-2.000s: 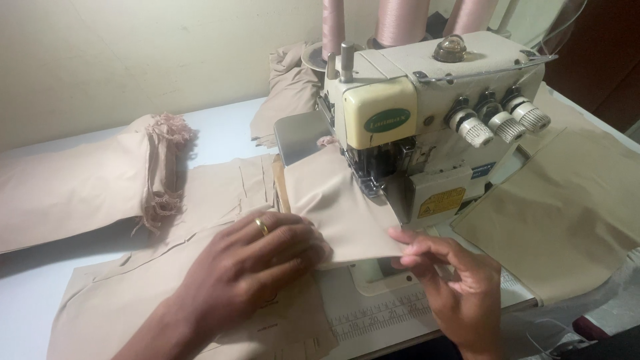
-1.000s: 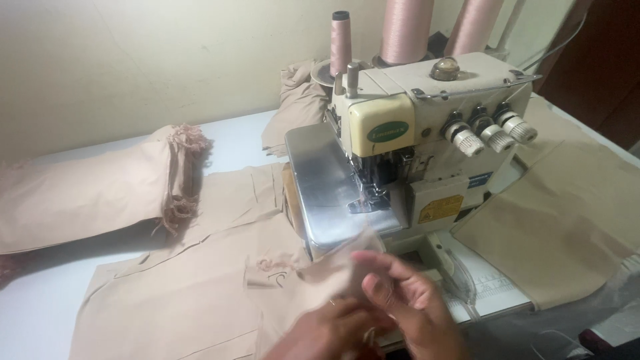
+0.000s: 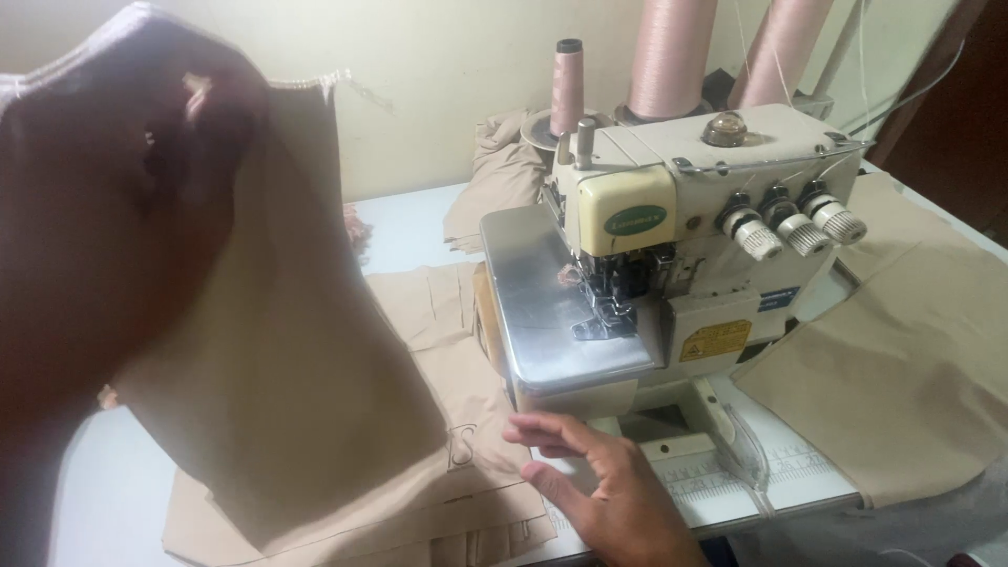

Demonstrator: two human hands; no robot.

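Observation:
Close to the camera at the upper left, my left hand (image 3: 189, 134) is raised, dark and blurred, and grips a beige fabric piece (image 3: 315, 378) by its overlocked upper edge; the cloth hangs down over other beige pieces. My right hand (image 3: 606, 480) holds nothing, its fingers apart, just in front of the overlock sewing machine (image 3: 630, 205). Bare metal shows on the machine's work plate (image 3: 551, 315), and a small tuft of thread lies by the presser foot (image 3: 602, 319).
Cut beige pieces (image 3: 465, 378) lie on the white table left of the machine. More beige fabric (image 3: 898, 378) drapes over the table's right side. A crumpled bundle (image 3: 504, 173) and pink thread cones (image 3: 669, 63) stand behind. A printed ruler scale (image 3: 709, 484) runs along the front.
Two seconds ago both hands were on fabric lying on the work plate. The fabric has come off the plate, my left hand has lifted a piece up at the left, and my right hand has let go.

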